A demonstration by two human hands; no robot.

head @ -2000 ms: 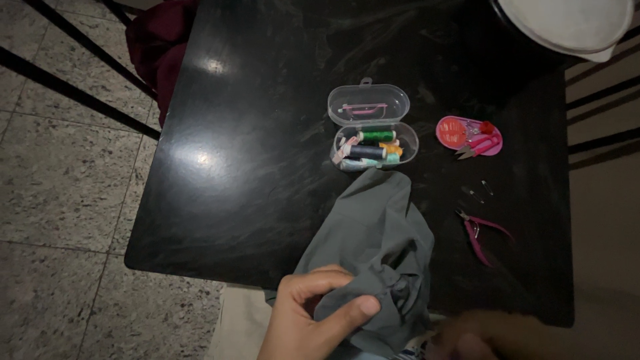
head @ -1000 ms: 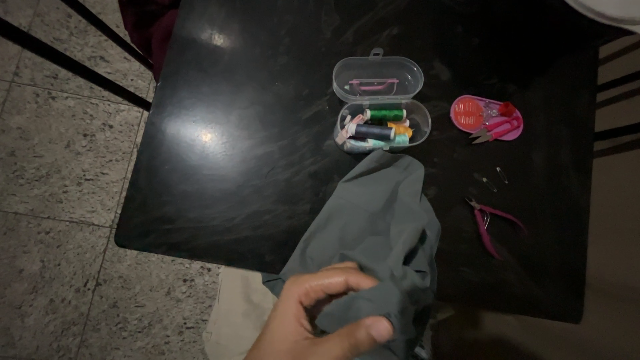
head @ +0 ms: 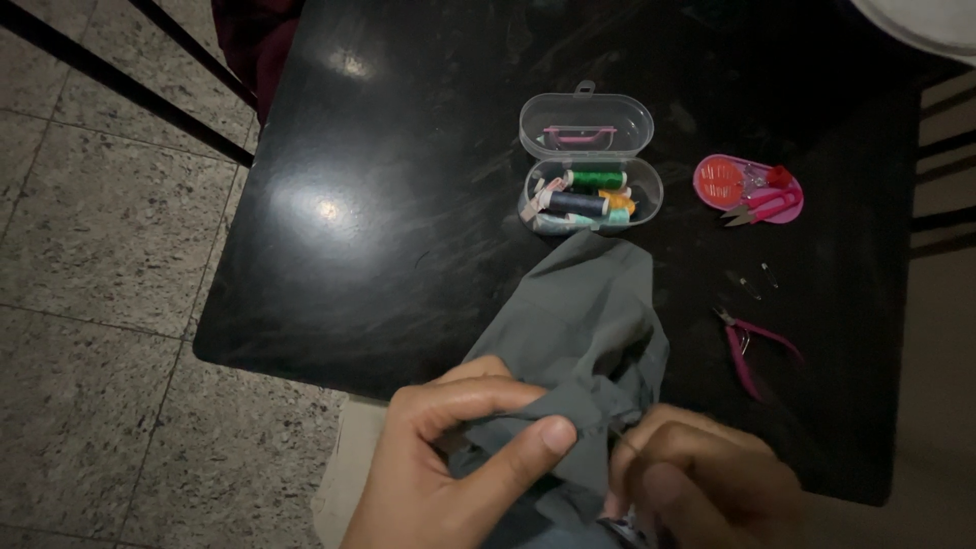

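Grey fabric [head: 587,313] lies over the near edge of the black table, its tip touching a clear plastic case [head: 657,200]. My left hand [head: 465,450] pinches a fold of it between thumb and fingers. Close on its right, my right hand [head: 701,473] has its fingers drawn together at the cloth; it is blurred, and a thin thing at the fingertips, maybe a needle or thread, is too unclear to name. The case stands with its lid raised and holds a green thread spool [head: 596,180], a dark thread spool [head: 573,203] and other spools.
Right of the case lies a pink sewing kit tray [head: 793,206] with needles and thread snips [head: 762,207]. Below it are two safety pins [head: 750,288] and pink-handled nippers [head: 740,347]. A white round thing [head: 930,23] is at the top right, dark red cloth [head: 255,46] at the top left.
My right hand has come into fuller view beside the left at the fabric; one second ago it was barely visible at the lower edge. The left hand keeps its pinch.
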